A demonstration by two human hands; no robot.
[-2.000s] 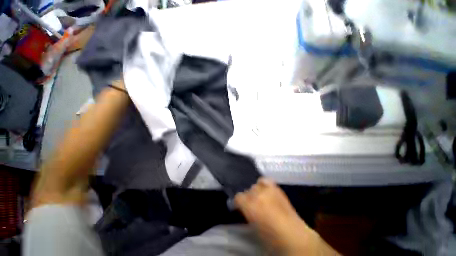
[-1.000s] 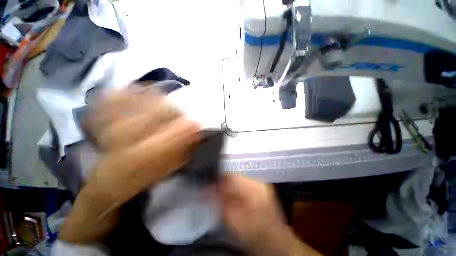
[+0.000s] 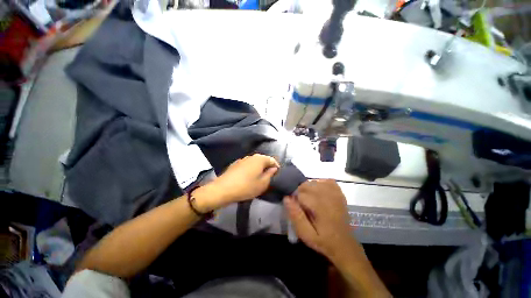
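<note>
Dark grey fabric (image 3: 119, 116) with pale fabric (image 3: 183, 137) lies over the left of the white machine table. A dark part (image 3: 233, 125) runs from it towards the needle area. My left hand (image 3: 247, 179) pinches the dark cloth at the table's front. My right hand (image 3: 319, 214) grips its edge just to the right. A pale piece with a dark band (image 3: 243, 218) hangs over the front edge below my hands. The presser foot area (image 3: 305, 135) of the sewing machine (image 3: 396, 75) is just beyond my hands.
A dark folded block (image 3: 372, 157) sits right of the needle. Black-handled scissors (image 3: 429, 201) and slim yellow-green snips (image 3: 464, 205) lie further right. A printed ruler (image 3: 375, 220) runs along the front edge. Cloth clutter surrounds the table, with grey cloth (image 3: 463, 270) hanging at lower right.
The blurred, bunched cloth near my lap is now spread at the table's front edge. My left hand has moved right. The dark fabric lies flatter at left, and the view has shifted.
</note>
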